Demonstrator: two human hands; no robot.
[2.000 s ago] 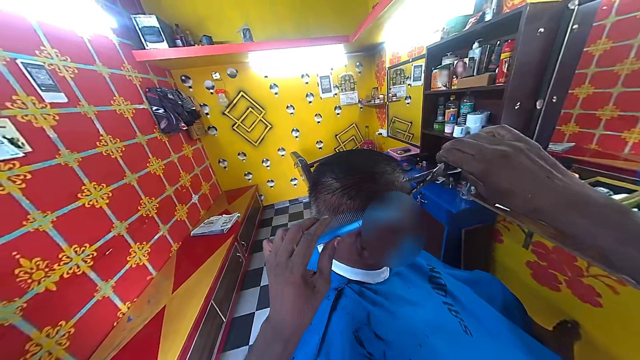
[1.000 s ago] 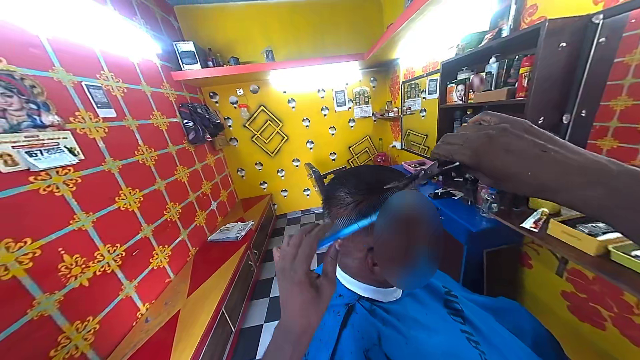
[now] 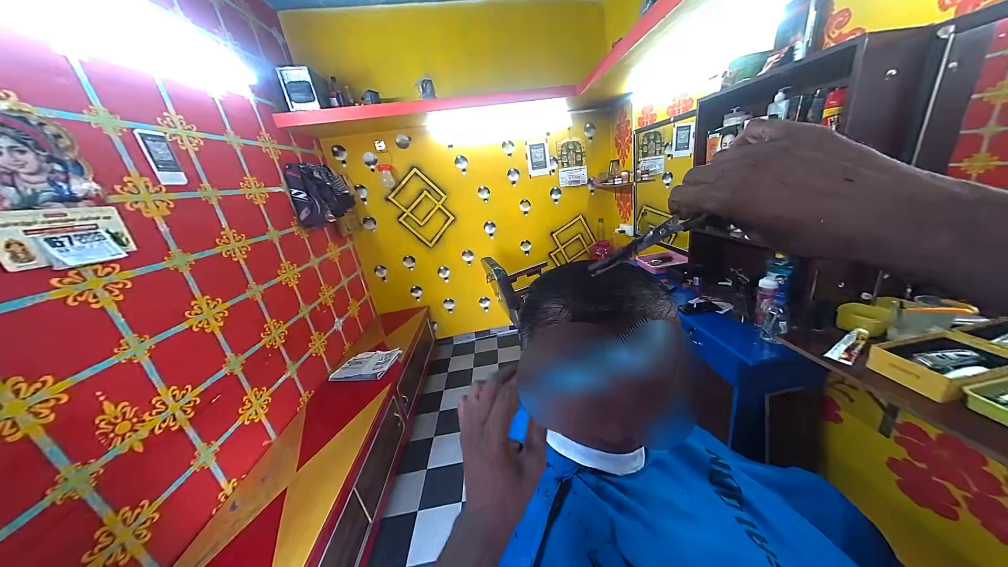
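Observation:
A seated person wears a blue barber's cape with a white neck strip. My right hand is shut on hair-cutting scissors, whose blades slant down to the top of the person's dark hair. Beside the head, at its left in the view, my left hand has its fingers curled around one end of a blue comb. The comb's middle is lost in a blurred patch over the face; its teeth show near the front hairline.
A blue cabinet stands behind the person at the right. Along the right wall, a counter holds a yellow box, a tube and bottles. At the left, a newspaper lies on a red and yellow bench. A chair stands behind the head.
The person's head has turned so that its front faces the camera more. The scissors have moved from the side of the hair to its top. My left hand still holds the comb.

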